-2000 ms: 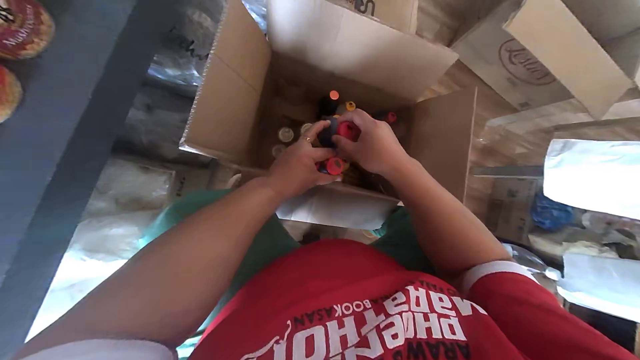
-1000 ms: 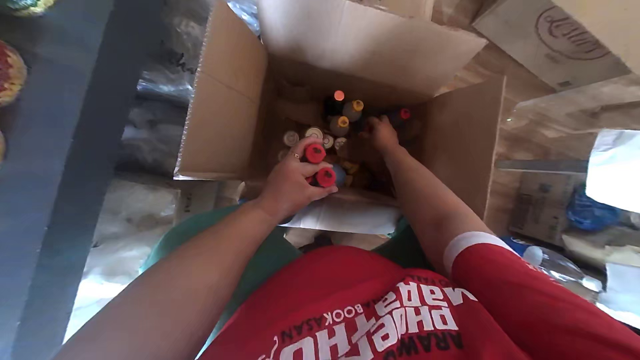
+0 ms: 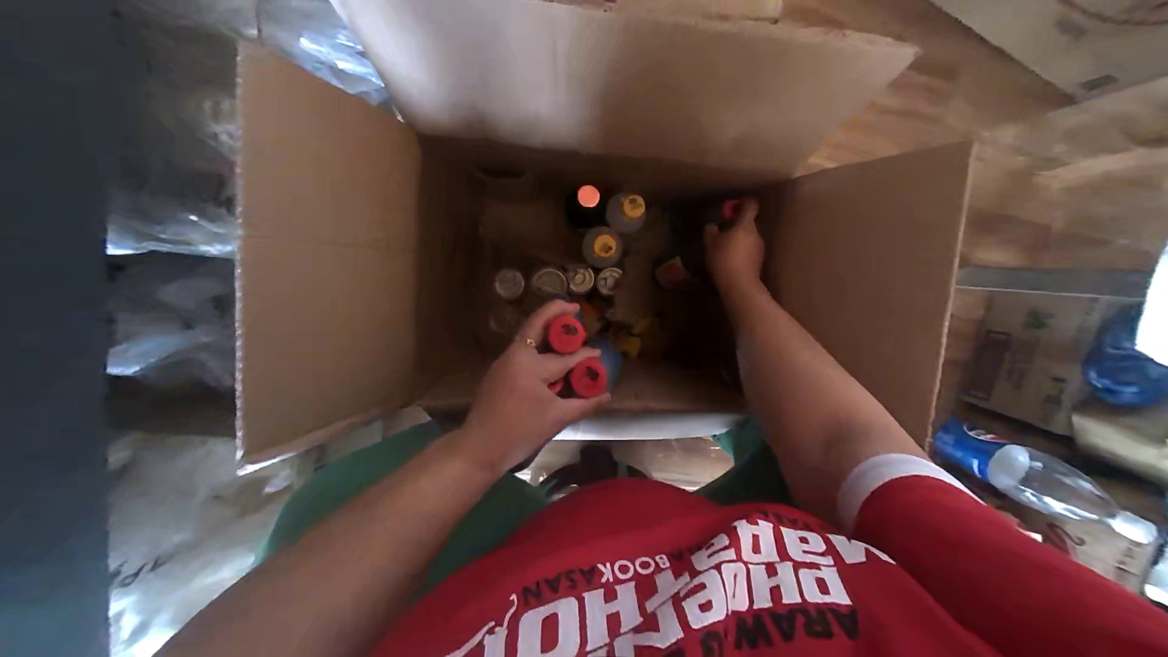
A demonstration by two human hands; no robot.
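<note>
An open cardboard box holds bottles and cans. My left hand grips red-capped bottles at the near side of the box; their bodies are mostly hidden below the caps. Deep in the right back corner, my right hand has its fingers around a dark bottle with a red cap. Between the hands and farther back stand two yellow-capped bottles and a dark bottle with an orange cap. Several metal cans stand upright left of the middle.
Plastic-wrapped goods lie left of the box, beside a dark shelf edge. Clear plastic bottles lie to the right near another carton. The box flaps stand spread outward.
My right hand has left the red-capped bottles beside my left hand and moved right, to the red-capped bottle in the back corner. My left hand keeps hold of its bottles.
</note>
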